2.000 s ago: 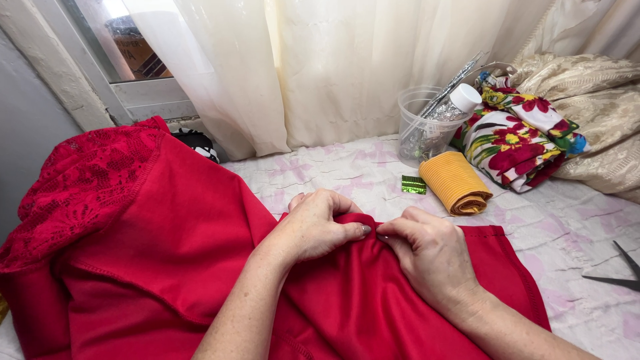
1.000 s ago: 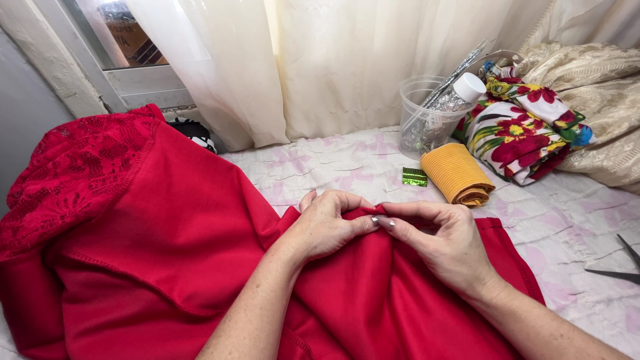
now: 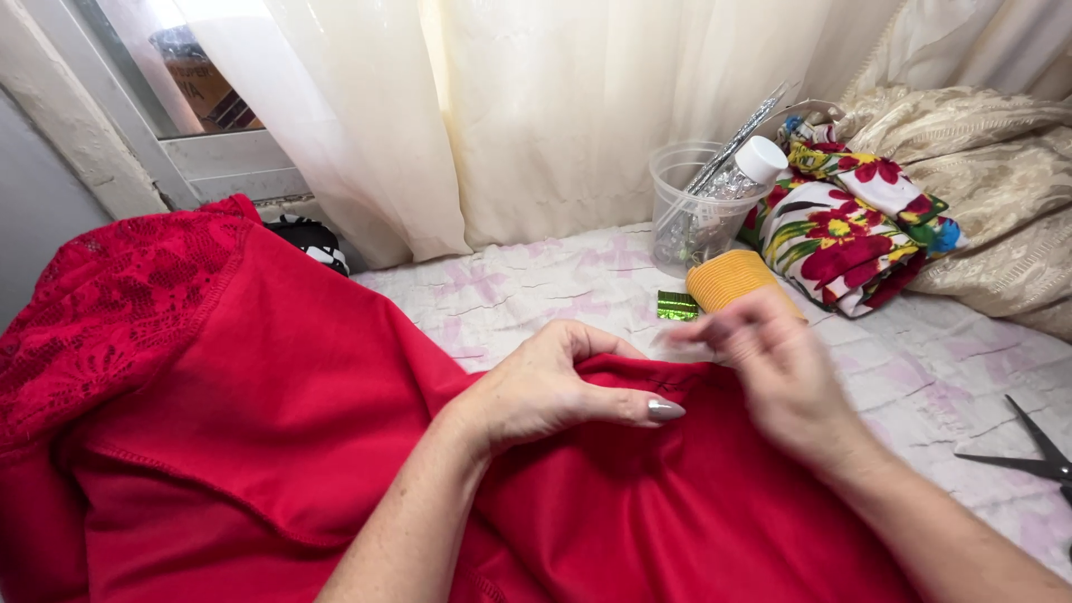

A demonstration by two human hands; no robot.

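Note:
A red fabric garment [image 3: 318, 377] with a lace part at its left spreads over the left and middle of the table. My left hand [image 3: 561, 381] grips its upper edge, thumb in front and fingers behind the cloth. Dark stitches show on the edge just right of that thumb. My right hand [image 3: 766, 360], blurred, is raised just above the edge, right of my left hand, with its fingertips pinched together. Whether a needle or thread is between them cannot be made out.
Black scissors [image 3: 1026, 461] lie open at the right edge. Behind my hands are a green foil piece [image 3: 677, 306], a rolled yellow ribbed fabric [image 3: 729, 280], a clear plastic cup [image 3: 682, 226] holding a bottle, floral fabric [image 3: 846, 234] and beige lace cloth [image 3: 988, 167]. A cream curtain [image 3: 553, 126] hangs behind.
My right hand has come away from my left fingertips and moved right and up, off the cloth edge. My left hand still holds the garment's edge, its thumb now more extended.

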